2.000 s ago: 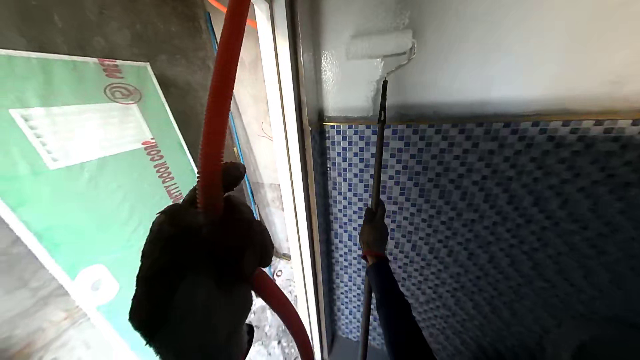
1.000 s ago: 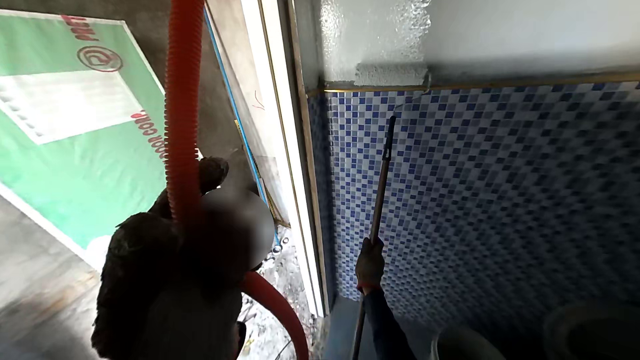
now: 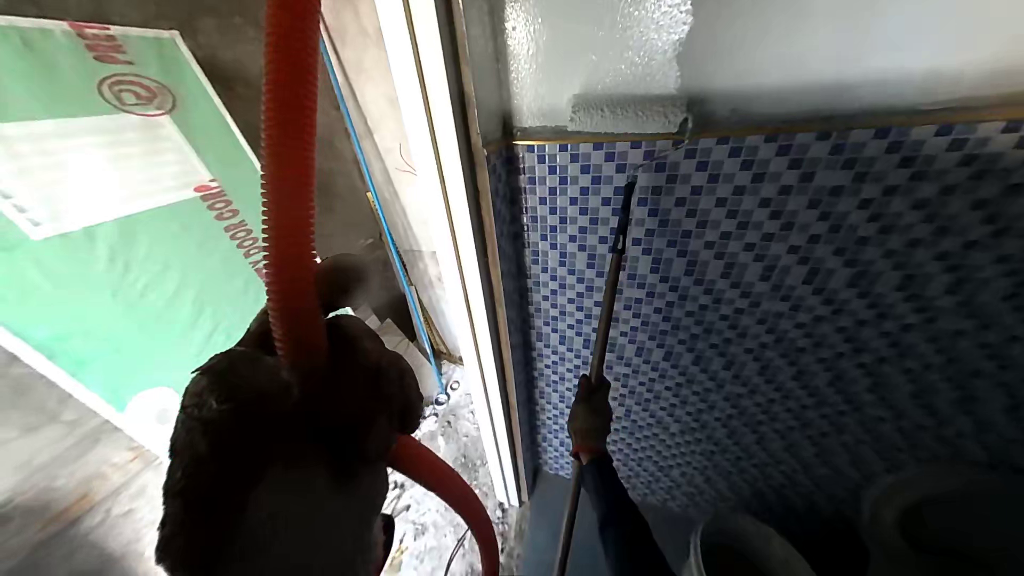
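A dark, thickly gloved hand, seen as a silhouette close to the camera, appears to be my left hand [image 3: 320,400]; its fingers are curled around an orange corrugated hose [image 3: 290,160]. My right hand [image 3: 590,416], in a dark glove, is closed around the long pole [image 3: 606,320] of a paint roller. The roller's pale cover [image 3: 628,114] lies against the upper wall, just above a gold trim strip [image 3: 768,130]. Wet, glossy light paint [image 3: 600,48] coats the wall above it. Blue and white mosaic tile [image 3: 720,264] covers the wall below the trim. The pole's lower end is out of view.
A white door frame [image 3: 456,240] stands between the hands. Left of it are a green-wrapped door panel [image 3: 160,304] bearing writing, a blue pipe [image 3: 376,192] and a littered floor [image 3: 448,472]. A bucket [image 3: 744,544] sits at the bottom right, beside a dim rounded fixture [image 3: 936,512].
The roller has moved down the wall from higher up to the trim, and my right hand has moved down with the pole. My left hand still holds the hose. The view has shifted somewhat.
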